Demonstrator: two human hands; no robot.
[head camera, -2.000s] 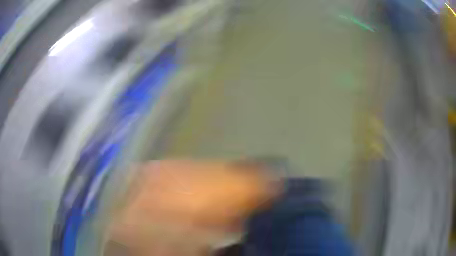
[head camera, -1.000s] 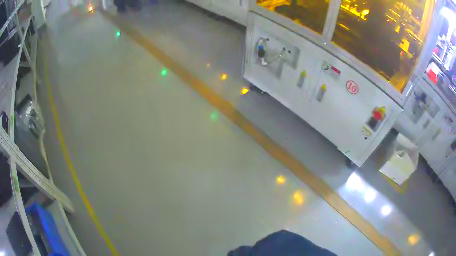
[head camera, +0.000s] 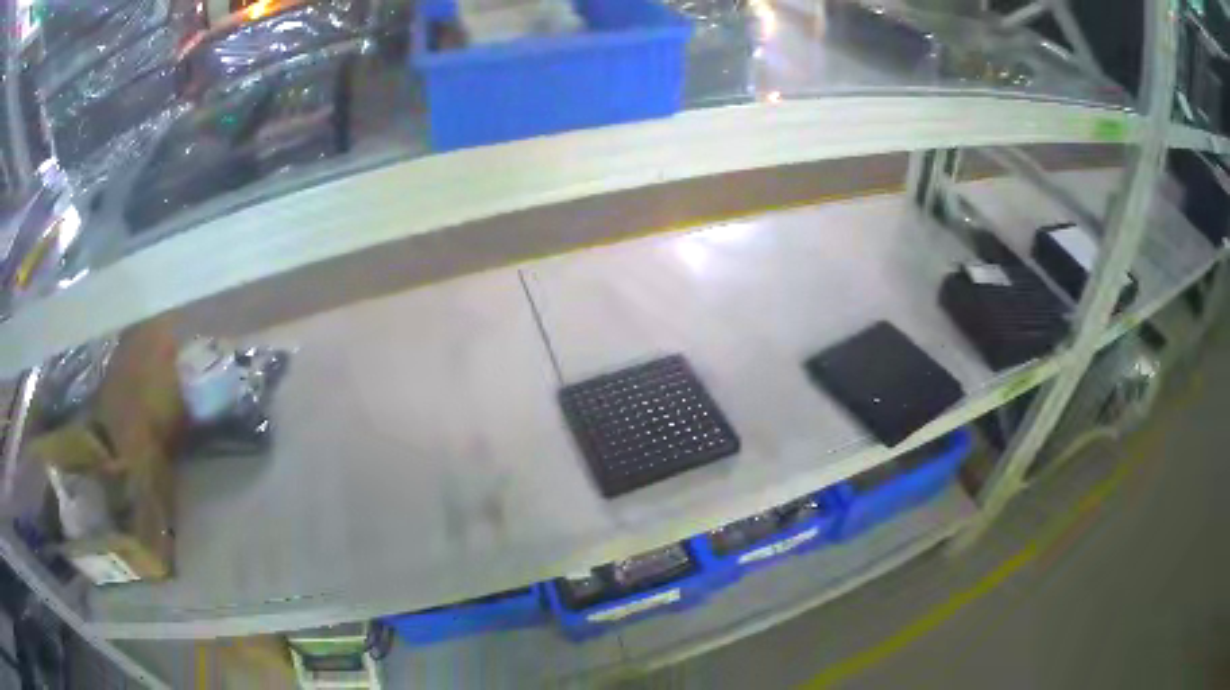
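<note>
No hand is in view. A square black component tray (head camera: 650, 423) with a grid of small pockets lies on the pale shelf (head camera: 418, 445) near the middle. A second black tray (head camera: 885, 382), with no pockets I can make out, lies flat to its right near the front edge. Further right, dark ribbed trays (head camera: 1005, 313) appear stacked, with a small pale label on top. Another black item (head camera: 1083, 263) with a white top lies behind them, partly hidden by the rack post.
An open cardboard box (head camera: 132, 502) and a plastic-wrapped item (head camera: 240, 391) stand at the shelf's left. A blue tote (head camera: 553, 78) sits on the upper shelf. Several blue totes (head camera: 631, 603) stand below the front edge. A rack post (head camera: 1109, 270) rises at the right.
The view has turned from the aisle and the white machine cabinet to the shelf rack with the trays. The dark blue clothing at the bottom edge has left the picture.
</note>
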